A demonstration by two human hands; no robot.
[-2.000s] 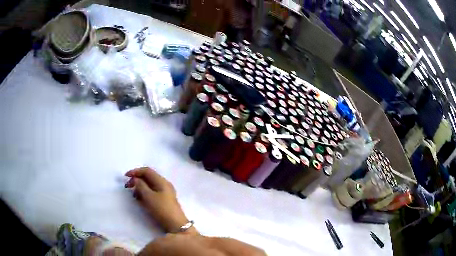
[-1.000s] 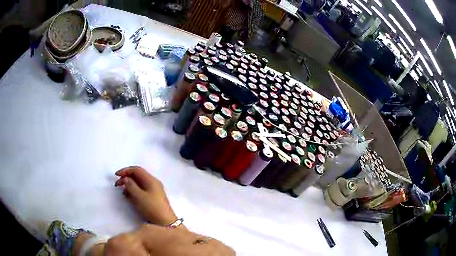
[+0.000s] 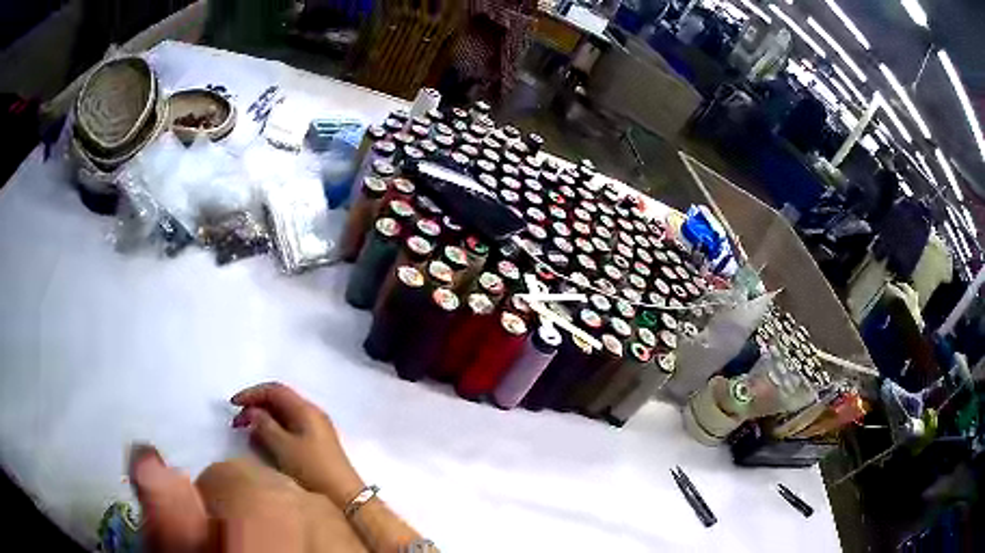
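My right hand (image 3: 289, 434), with a bracelet at the wrist, rests on the white-covered table (image 3: 454, 470). Its fingers are loosely bent, a little apart, and nothing shows in them. My left hand (image 3: 221, 510) is blurred at the bottom left, in front of my right forearm. One digit points up; the other fingers are unclear. No held thing is visible. Beyond the hands stands a large block of thread spools (image 3: 491, 351), dark, red and lilac, with round pale labels on top. A long black case (image 3: 464, 200) and crossed white strips (image 3: 553, 308) lie on them.
Crinkled clear bags (image 3: 194, 200) and a flat packet (image 3: 297, 221) lie left of the spools. Woven baskets (image 3: 113, 103) and a shallow dish (image 3: 200, 113) are at far left. Cream cones (image 3: 711, 413), a dark box (image 3: 772, 445) and small dark tools (image 3: 693, 497) are at right.
My left hand has moved left off my right forearm, with a digit now raised. My right hand has shifted slightly left and down in the picture. The camera view has also shifted.
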